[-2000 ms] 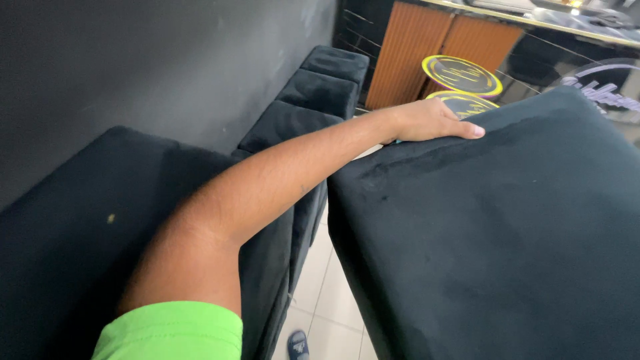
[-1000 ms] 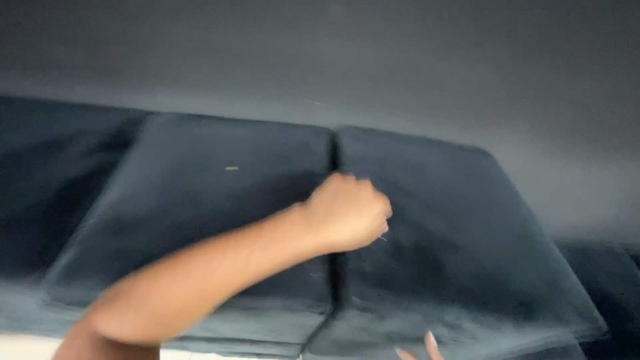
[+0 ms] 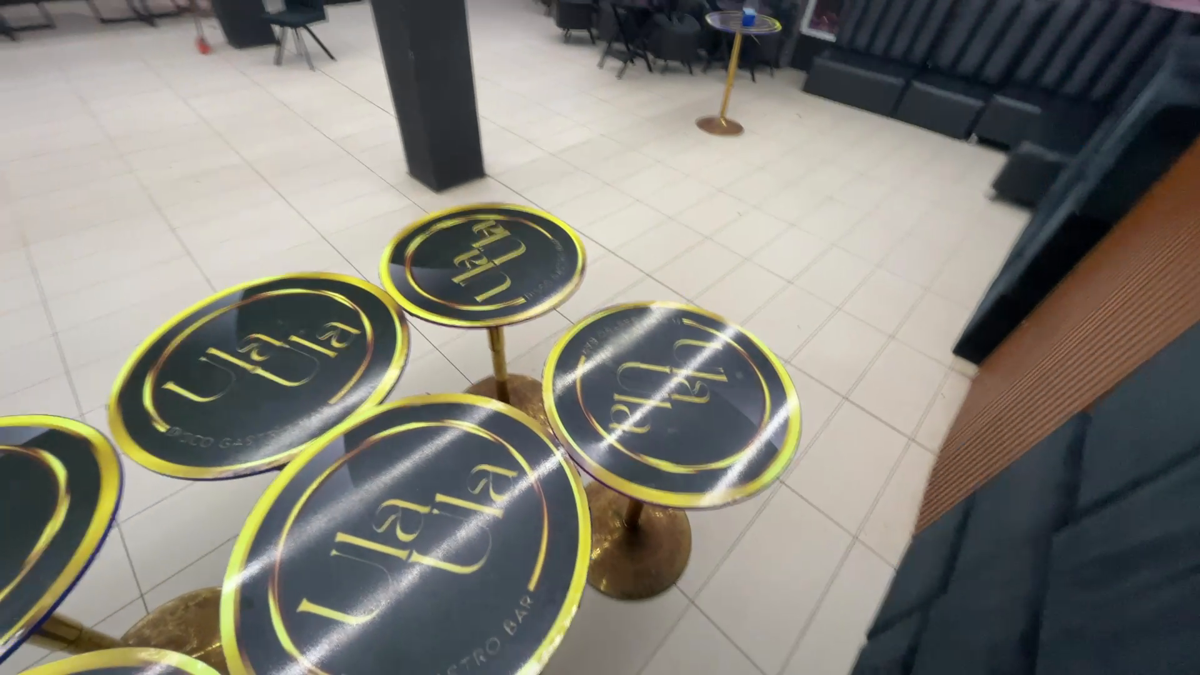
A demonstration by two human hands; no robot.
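Neither my left hand nor my right hand shows in the head view. Several round pedestal tables stand close together: a large one (image 3: 403, 553) at bottom centre, one (image 3: 670, 403) to its right, one (image 3: 483, 264) behind and one (image 3: 262, 375) at left. Their tops are black with yellow rims and bear gold writing; their stems and round bases are brass-coloured. Two more tabletops are cut off by the frame at lower left. Light glares in streaks on the nearer tops.
A square black pillar (image 3: 431, 94) rises beyond the tables from the tiled floor (image 3: 844, 281). At right are a ribbed brown panel (image 3: 1059, 328) and dark padded panels (image 3: 1059, 553). Farther back stand a lone pedestal table (image 3: 731, 75), dark chairs and a row of dark seats (image 3: 937, 101).
The view has swung from the dark padded seats by the wall to the round tables and floor. The arm and hand seen over the seats earlier are out of view.
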